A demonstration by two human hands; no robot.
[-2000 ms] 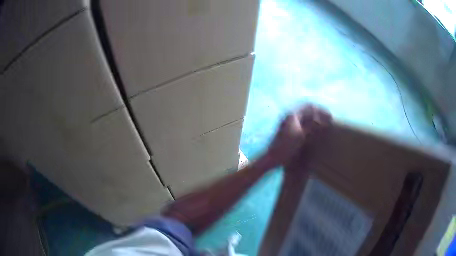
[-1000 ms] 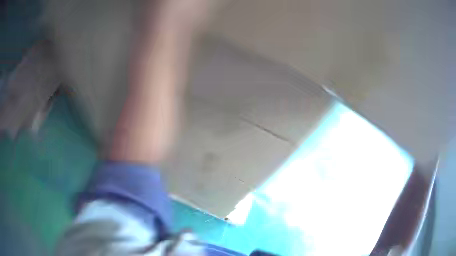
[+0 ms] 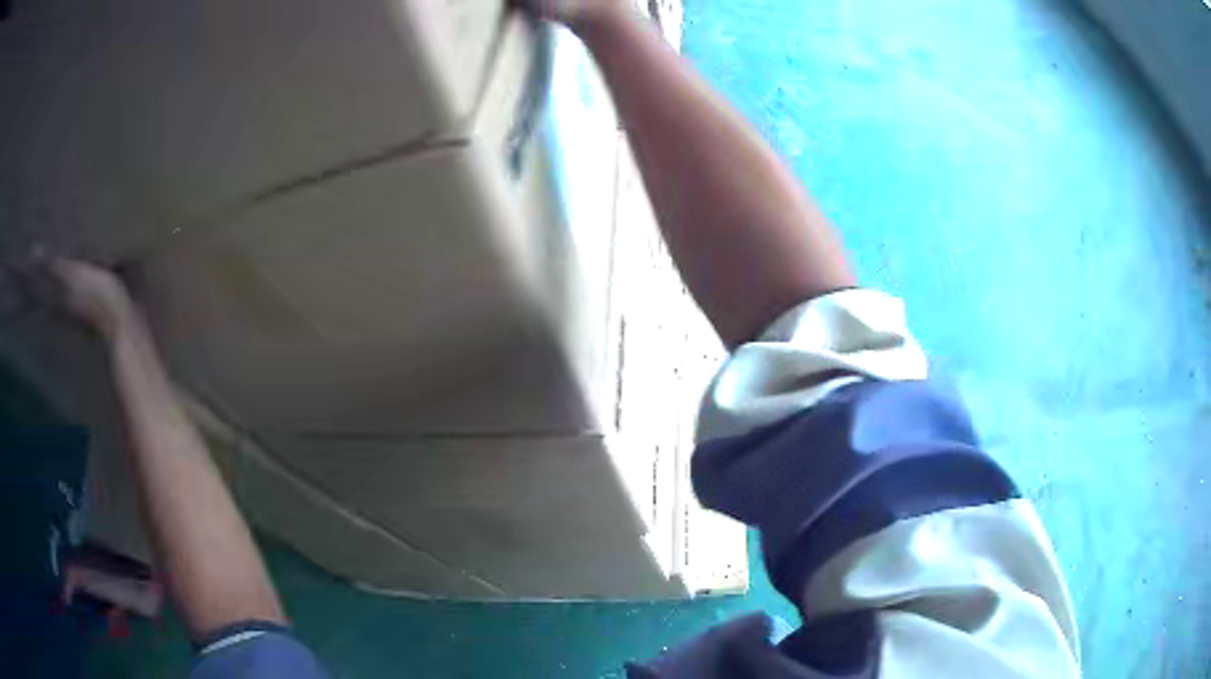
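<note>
A stack of brown cartons [image 3: 359,305] fills the left and centre, seams running between the layers. An upper carton [image 3: 252,106] lies between my two hands. My left hand [image 3: 80,289] is at its left side, near the seam below it, and is dark and blurred. My right hand [image 3: 568,11] is at its far right side, at the top edge of the picture and partly cut off. White label areas [image 3: 580,133] show on the stack's right side, washed out by glare.
Green-blue floor [image 3: 1009,265] runs along the right side and below the stack. A grey curved surface [image 3: 1162,53] is at the top right. A dark block [image 3: 40,531] and a small red and pale object [image 3: 117,584] are at the lower left.
Earlier my arm reached to a labelled carton at the lower right. Now both arms reach to the stack, one on each side of an upper carton. The view has swung round.
</note>
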